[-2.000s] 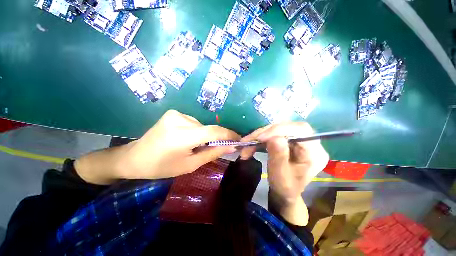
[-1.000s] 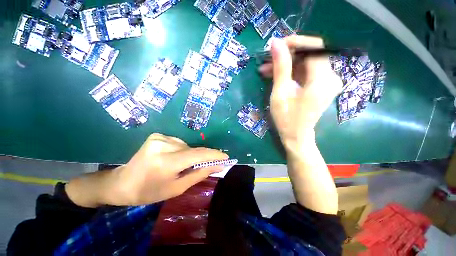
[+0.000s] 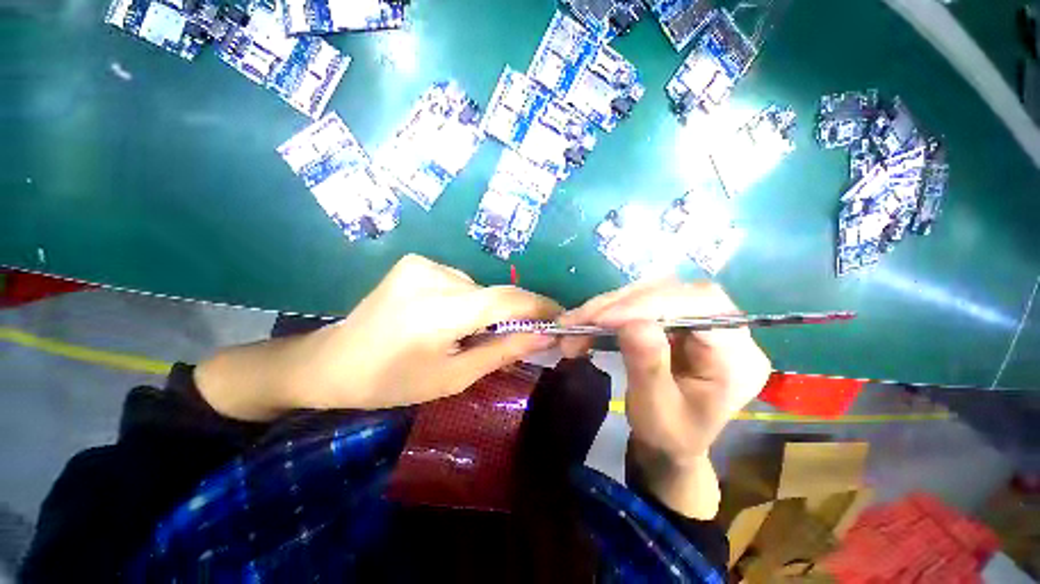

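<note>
My left hand pinches a small white sticker sheet with a toothed edge. A glossy dark red sheet hangs below it. My right hand holds thin tweezers, their far end pointing right. The tweezers' tips meet the sticker sheet between my two hands; whether they grip a piece cannot be told. Blue-and-white circuit boards lie singly and overlapping on the green bench beyond my hands. Some are washed out by glare.
A jumbled pile of boards lies at the right of the green bench. A pale rail curves at the upper right. A small red scrap lies beyond my left hand. Below the bench are a red stool, an open cardboard box and red packaging.
My right hand, over the boards one second ago, has come back to the sticker sheet with the tweezers. The view has shifted, and boards hidden behind that hand now show.
</note>
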